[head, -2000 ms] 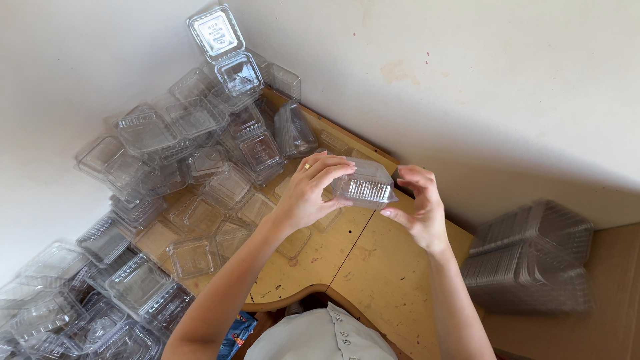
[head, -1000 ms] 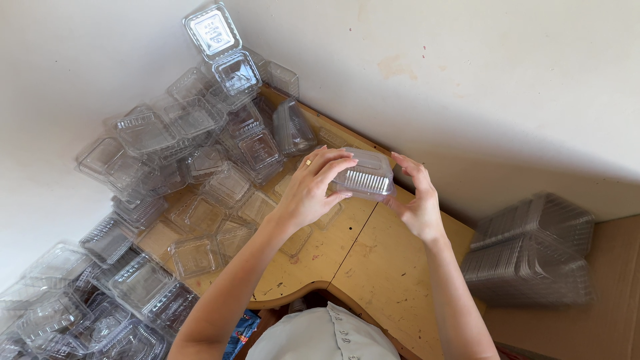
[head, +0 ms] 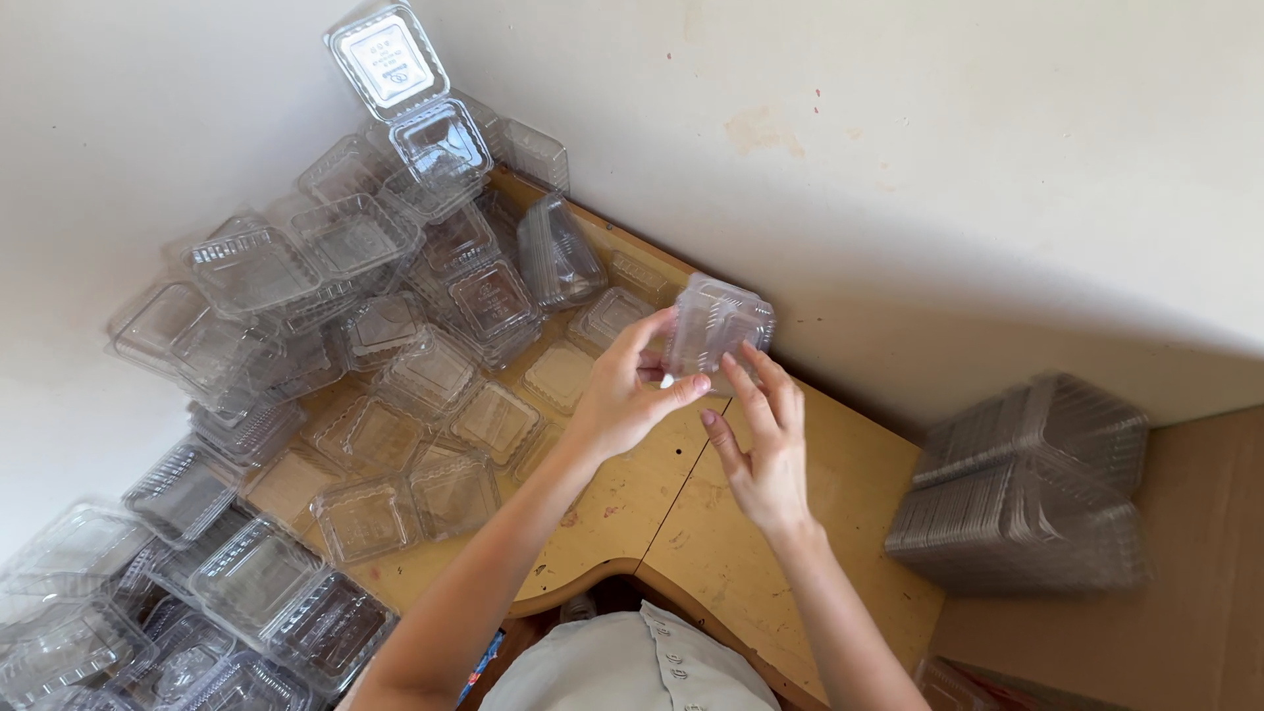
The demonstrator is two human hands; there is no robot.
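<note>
A clear plastic clamshell container (head: 719, 321) is held over the wooden table near its back edge. My left hand (head: 632, 390) grips its left side and near corner, with the thumb in front and the fingers partly hidden behind it. My right hand (head: 767, 434) has its fingers apart, with the fingertips at the container's lower right edge; whether they touch it cannot be told. Loose clear containers (head: 494, 420) lie on the table to the left of my left hand.
A large heap of clear containers (head: 355, 232) fills the table's left and far corner against the wall. More containers (head: 262, 578) are piled at lower left. Nested container stacks (head: 1027, 494) stand on a cardboard box (head: 1116, 632) at right. The yellow table (head: 632, 494) has a curved front edge.
The container in my left hand has been tilted, so a broader face now shows. My right hand has moved from its right side to below it, nearer to me.
</note>
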